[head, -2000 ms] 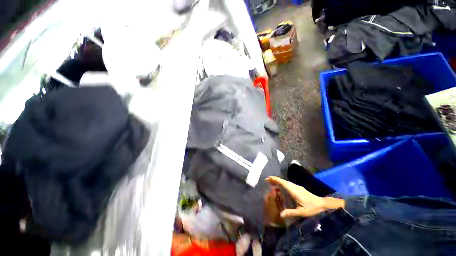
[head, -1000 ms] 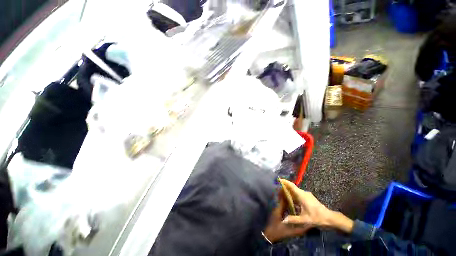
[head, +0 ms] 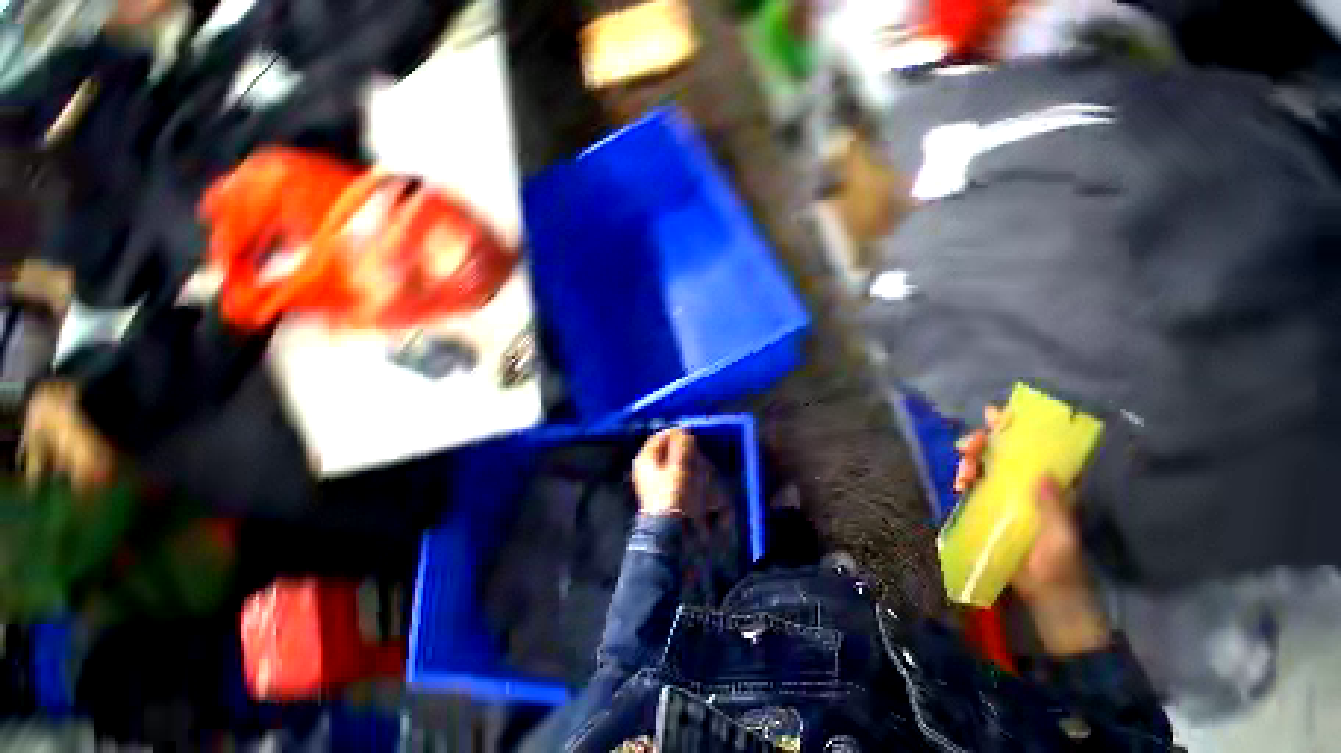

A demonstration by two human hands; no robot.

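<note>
My right hand (head: pixel 1056 566) is closed around a flat yellow pad (head: pixel 1021 497), held tilted in front of the dark grey garments at the right. My left hand (head: pixel 665 468) is over a blue crate (head: pixel 756 500) that holds dark garments (head: pixel 566 544). Its fingers are curled together; blur hides whether anything small is between them. The dark grey garments (head: pixel 1118 280) lie in a large heap with a white strip near the top.
A second blue crate (head: pixel 647 265) stands beyond the first. A white table (head: pixel 397 397) bears a crumpled orange-red bag (head: pixel 353 243). Another person's hand (head: pixel 66 434) is at the far left. A red object (head: pixel 302 640) is lower left. A cream-yellow block (head: pixel 637 41) is at the top.
The view has swung from the long white table to the blue crates and orange-red bag. The yellow pad now shows its broad face. My left hand now shows clearly, apart from my right.
</note>
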